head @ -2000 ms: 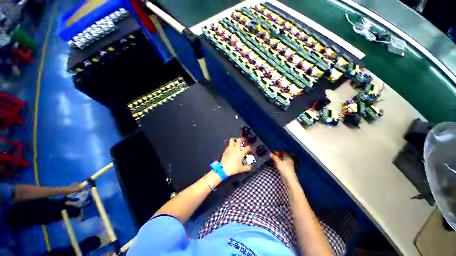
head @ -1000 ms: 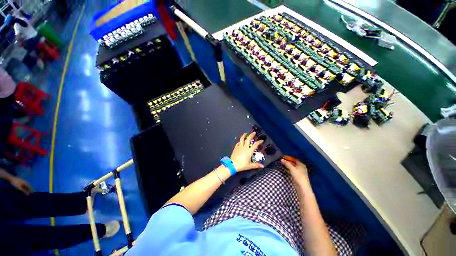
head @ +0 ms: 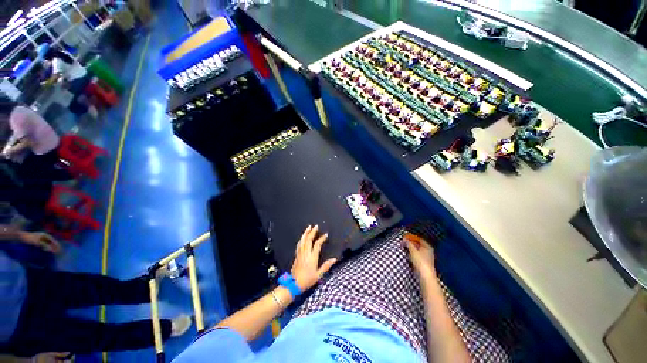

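Observation:
My left hand (head: 310,259), with a blue wristband (head: 289,285), is spread with fingers apart at the near edge of a black tray (head: 301,191) beside my lap. It holds nothing that I can see. A small white part (head: 362,212) lies on the tray's right side, with dark round parts (head: 370,190) right beside it. My right hand (head: 421,255) is over the checked cloth, closed around an orange grip (head: 412,239), perhaps a soldering iron; its tip is not visible.
Dense rows of circuit boards (head: 397,85) cover a black sheet on the bench (head: 489,205), with a loose pile (head: 525,145) nearer. A clear plastic hood (head: 618,205) stands right. Stacked black trays (head: 213,120) and a tube frame (head: 174,273) stand left. Another person's hand (head: 37,239) shows far left.
My left hand has left the dark and white parts and moved left and nearer my body, uncovering them. My right hand still holds the orange grip. The view has shifted, showing more at the left.

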